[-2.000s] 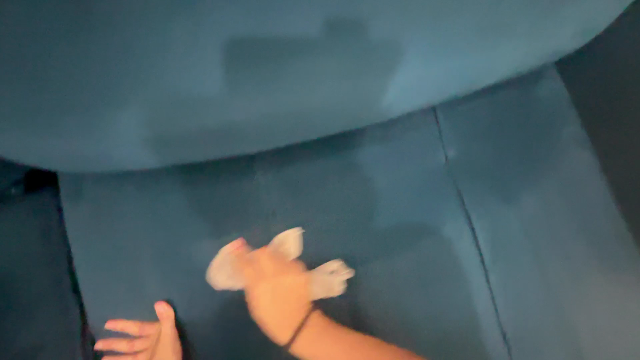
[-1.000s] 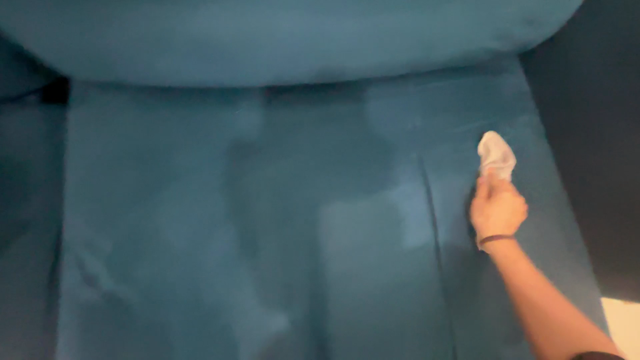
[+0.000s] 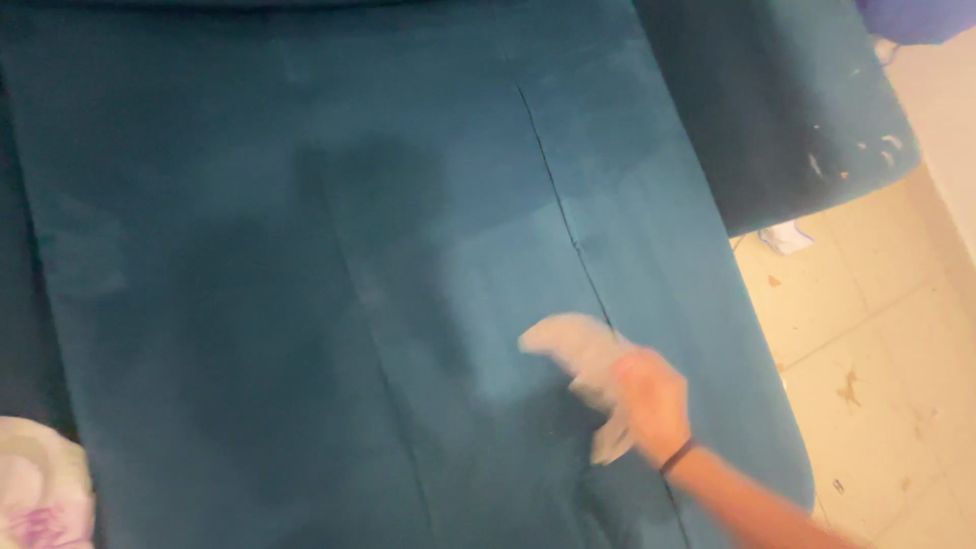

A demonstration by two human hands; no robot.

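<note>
My right hand [image 3: 652, 400], with a dark band at its wrist, is closed around a pale cloth [image 3: 579, 354]. The cloth is blurred; one end sticks out to the left of the hand and another hangs below it. Both are over the right part of a blue upholstered seat cushion [image 3: 503, 305], near a long dark seam. Whether the cloth touches the fabric cannot be told. My left hand is out of view.
A blue upholstered armrest [image 3: 823, 130] with whitish marks stands at the upper right. Beyond the seat lies a stained tiled floor [image 3: 862, 343] with a white item [image 3: 787, 238] on it. A pale patterned fabric [image 3: 46, 488] shows at the lower left.
My right hand, holding the cloth, went from the middle to the seat's right side, then nearer its front. My left hand, seen two seconds ago, has left view. The view has shifted right.
</note>
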